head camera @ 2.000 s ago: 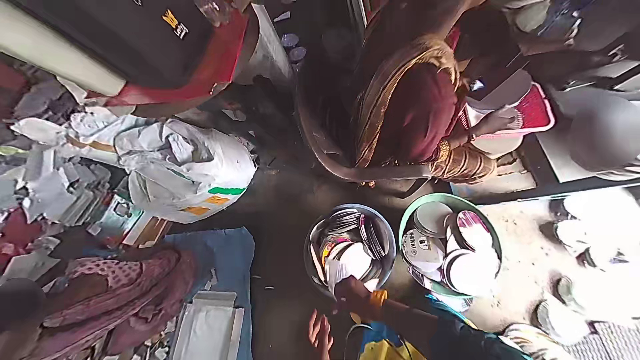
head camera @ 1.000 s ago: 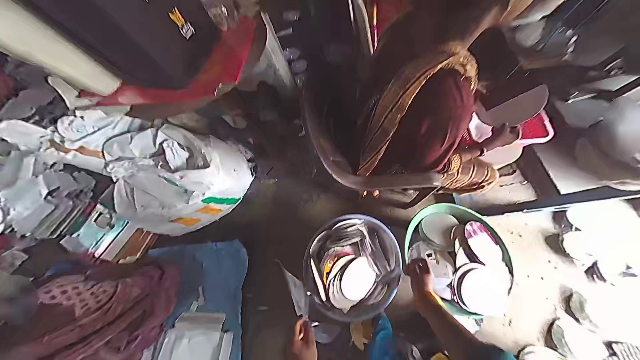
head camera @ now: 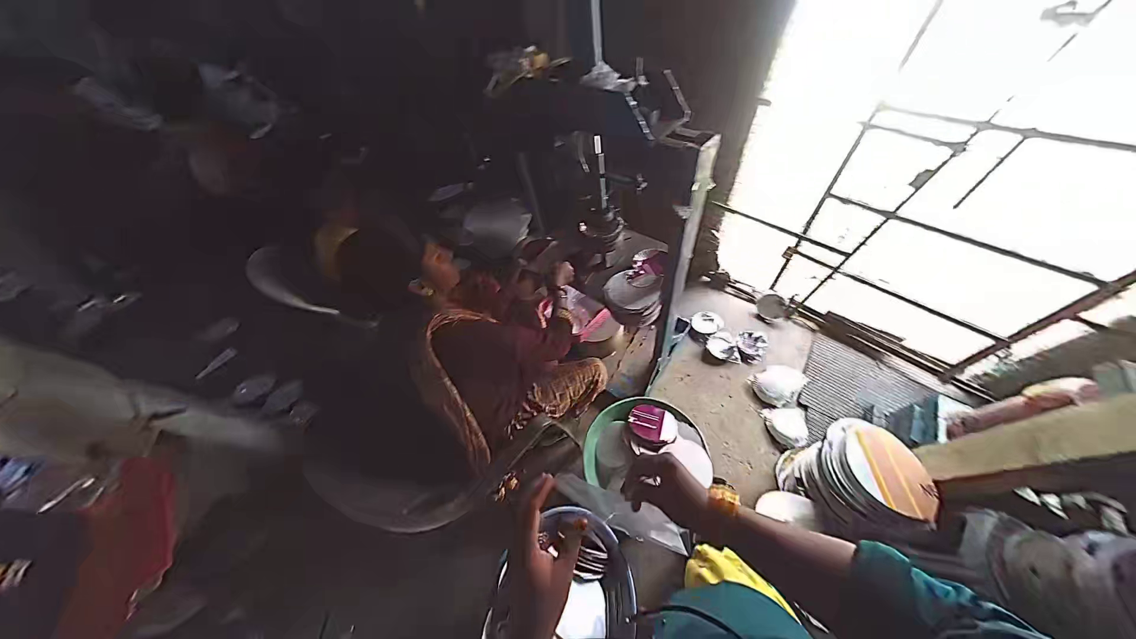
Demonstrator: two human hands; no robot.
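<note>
My left hand (head camera: pixel 543 555) is raised over a metal basin (head camera: pixel 628 568) of round discs, its fingers apart near one corner of a clear plastic sheet or bag (head camera: pixel 612 510); whether it grips that corner I cannot tell. The sheet spans the space between both hands. My right hand (head camera: pixel 661 488), with an orange band at the wrist, is curled at the sheet's other side, in front of a green tub (head camera: pixel 593 444). That tub holds pale round discs and a magenta-and-white one (head camera: pixel 652 425). Blur hides the exact finger contact.
A seated person (head camera: pixel 497 373) works beside a pink basket (head camera: pixel 590 319). Stacked discs (head camera: pixel 874 475) stand at the right by a wooden beam (head camera: pixel 1029 448). Wrapped white bundles (head camera: pixel 779 387) lie on the concrete floor. A metal post (head camera: pixel 688 257) stands beyond the green tub.
The view has swung up and right. My right hand, at the green tub a second ago, is now at the plastic sheet, which is spread between my hands.
</note>
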